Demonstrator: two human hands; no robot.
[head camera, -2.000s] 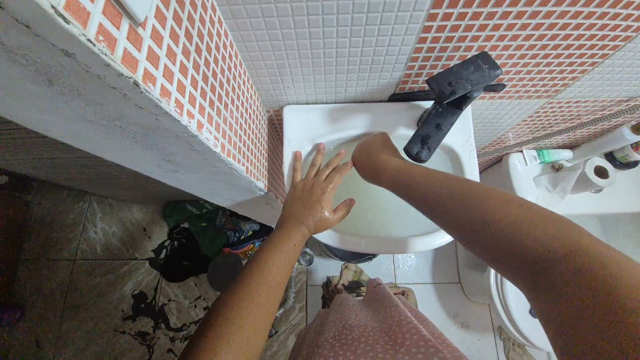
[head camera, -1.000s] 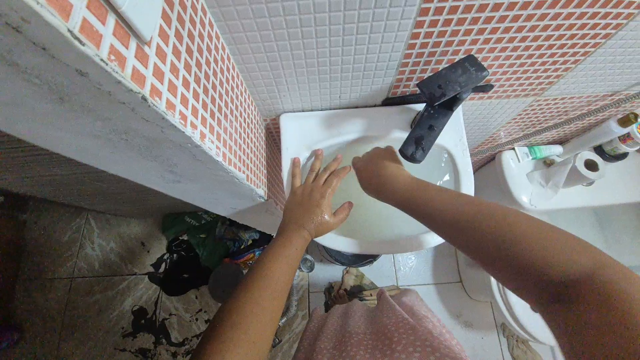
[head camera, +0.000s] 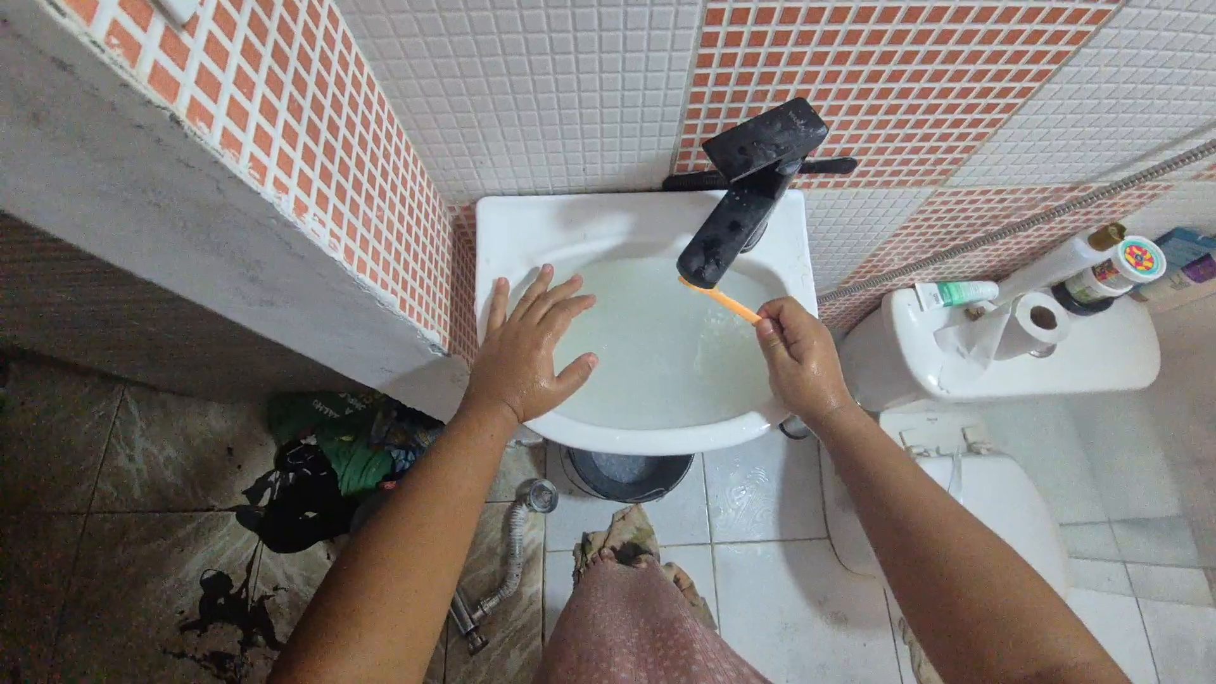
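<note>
A white ceramic washbasin (head camera: 641, 435) holds cloudy water. My left hand (head camera: 532, 356), wet and with its fingers spread, rests over the basin's left side and holds nothing. In my right hand (head camera: 803, 361), at the basin's right edge, is the end of a thin orange handle (head camera: 730, 304), which looks like a toothbrush. Its far end reaches under the spout of the black faucet (head camera: 727, 233) and is partly hidden there. Whether water runs from the spout cannot be told.
Right of the basin, a toilet tank (head camera: 1073, 375) bears a toilet roll (head camera: 1035, 323), a tube (head camera: 959, 293) and several containers. Below the basin stand a dark bucket (head camera: 629, 475) and a flexible drain pipe (head camera: 516, 546). Dark cloths (head camera: 299, 499) lie on the floor at left.
My right hand has moved from over the middle of the basin to its right edge, and the orange handle has come into view. My left hand stays spread at the left side.
</note>
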